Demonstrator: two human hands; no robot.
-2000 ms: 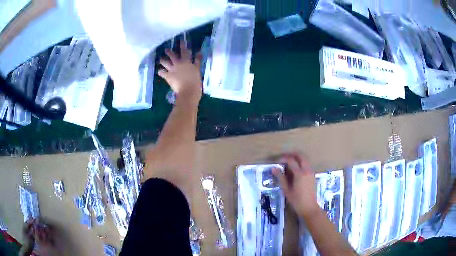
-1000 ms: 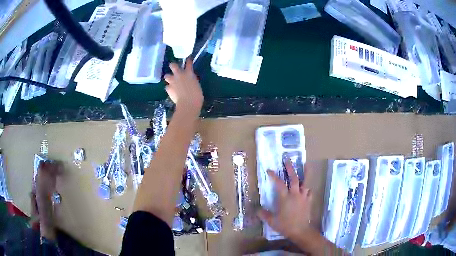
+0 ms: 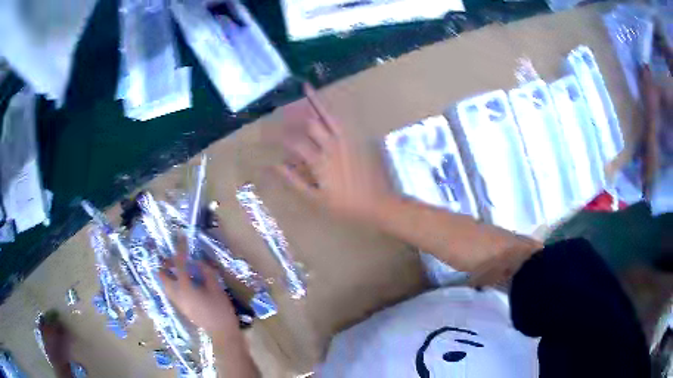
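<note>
My left hand [image 3: 198, 289] is over the heap of bagged rods [image 3: 140, 266] at the lower left. Its fingertips meet the lower end of a thin pale rod [image 3: 197, 207]; whether they grip it is unclear. My right hand [image 3: 317, 155] is blurred above the brown cardboard [image 3: 354, 280], fingers apart, with nothing seen in it. A tray with dark contents [image 3: 232, 55] lies on the green strip [image 3: 96, 148], above and left of my right hand. A single bagged rod [image 3: 271, 240] lies between my hands.
Several white trays [image 3: 498, 159] stand in a slanting row at right, the nearest partly behind my right forearm. Pale trays [image 3: 153, 66] and a white box [image 3: 369, 15] lie on the green strip. Another person's hand [image 3: 55, 343] is at lower left. Something red [image 3: 604, 202] shows at right.
The view has turned. My left hand has come from the green strip to the heap. My right hand has left the near tray, and a tray with dark contents now lies on the strip.
</note>
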